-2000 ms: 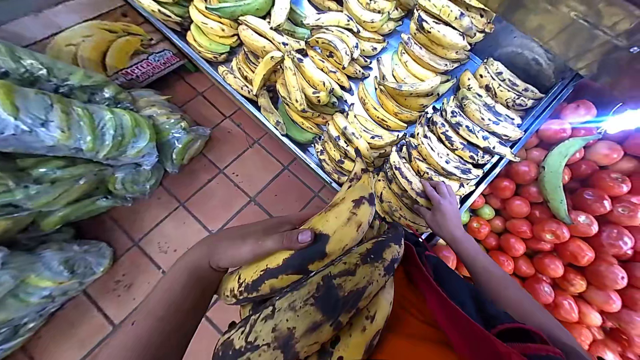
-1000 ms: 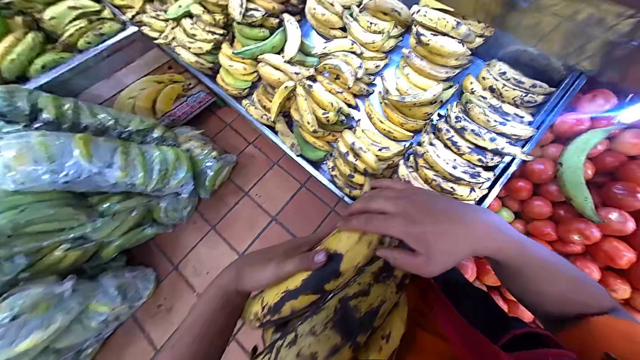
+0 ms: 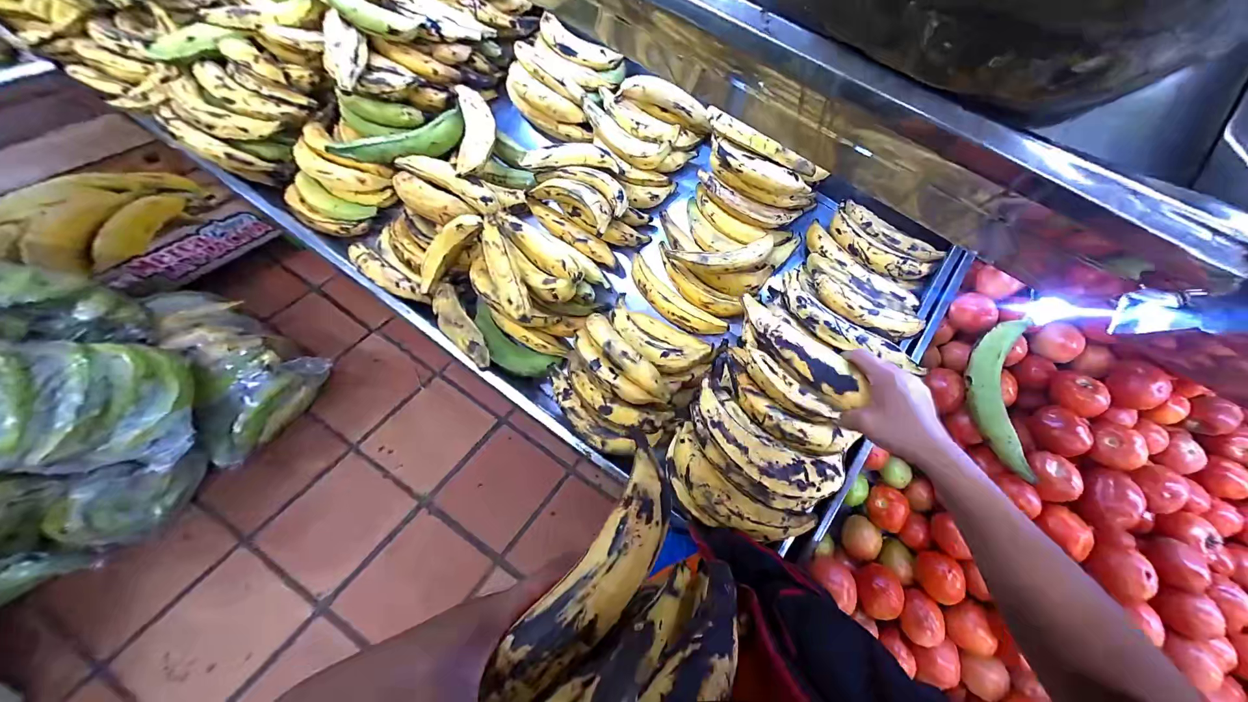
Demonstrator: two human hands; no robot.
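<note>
Several black-spotted ripe plantains (image 3: 624, 604) are bunched close to my body at the bottom middle. My left forearm runs up to them, but the left hand itself is hidden behind the fruit. Over at the display, my right hand (image 3: 892, 405) has its fingers on the end of a spotted plantain (image 3: 804, 356) in the rows at the right side. Below and left of that hand, more spotted plantains (image 3: 756, 468) are stacked in curved rows. Whether the right fingers are closed around the fruit cannot be told.
A metal display tray (image 3: 526, 405) holds yellow and green plantains. Red tomatoes (image 3: 1111, 497) fill the right side, with a green plantain (image 3: 996, 395) on them. Plastic-bagged green produce (image 3: 97, 400) lies left on the tiled floor (image 3: 341, 507). A metal ledge (image 3: 877, 127) crosses above.
My right hand has moved from the plantains by my body to those in the display. The held bunch is lower in view. The view has shifted toward the display.
</note>
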